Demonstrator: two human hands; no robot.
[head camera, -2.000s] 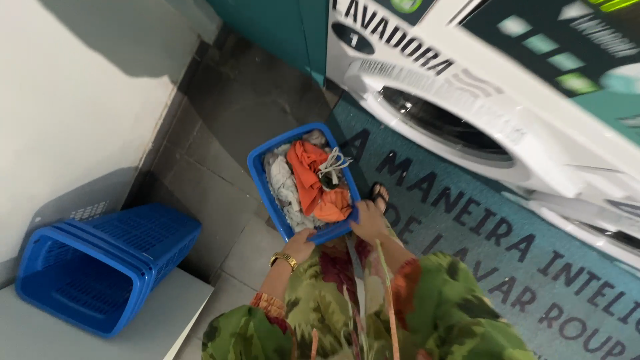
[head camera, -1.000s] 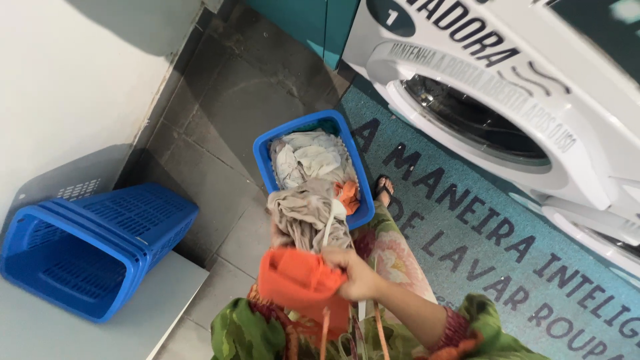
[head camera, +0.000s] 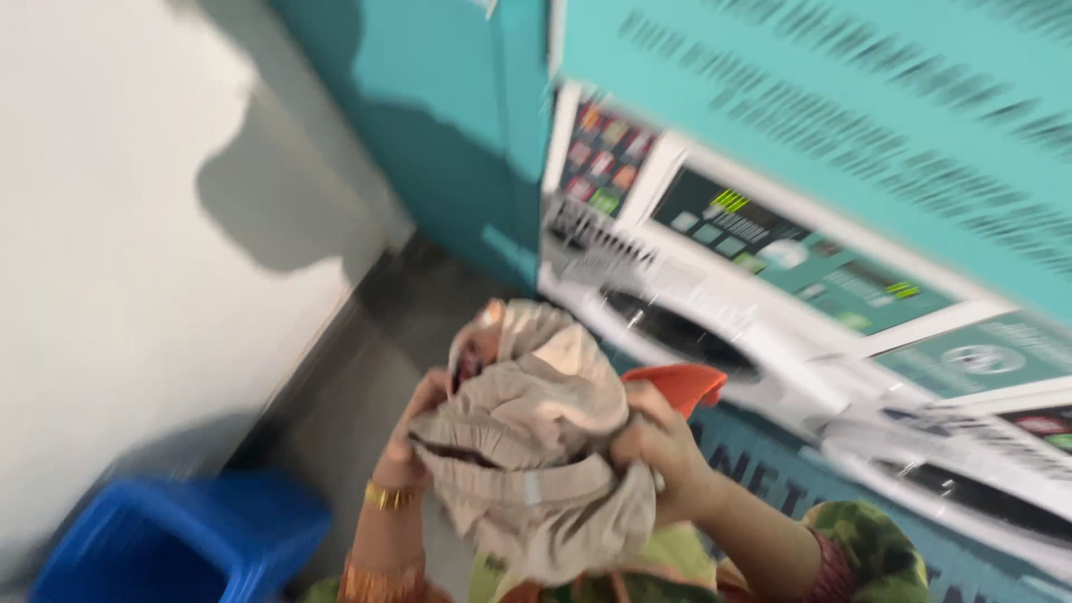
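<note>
Raised before me at the lower centre is a bunched beige garment (head camera: 536, 410) with a gathered waistband, blurred by motion. My left hand (head camera: 416, 427), with a gold bracelet at its wrist, grips its left side. On the right side my right hand (head camera: 657, 448) is closed on the same cloth. An orange cloth (head camera: 682, 385) sticks out just above my right hand; whether that hand also holds it, I cannot tell. The clothes and my body hide the floor under them, and the basket of laundry does not show.
Front-loading washing machines (head camera: 678, 331) with control panels line the right side, below a teal panel (head camera: 804, 151) with writing. Blue plastic baskets (head camera: 276, 519) stand at the lower left, beside a white wall (head camera: 126, 251). A teal cabinet (head camera: 452, 126) fills the far corner.
The beige garment, above the blue basket of laundry a second ago, is now held up between both hands. The orange cloth was in front of my body and now shows at the right. The view has tilted up.
</note>
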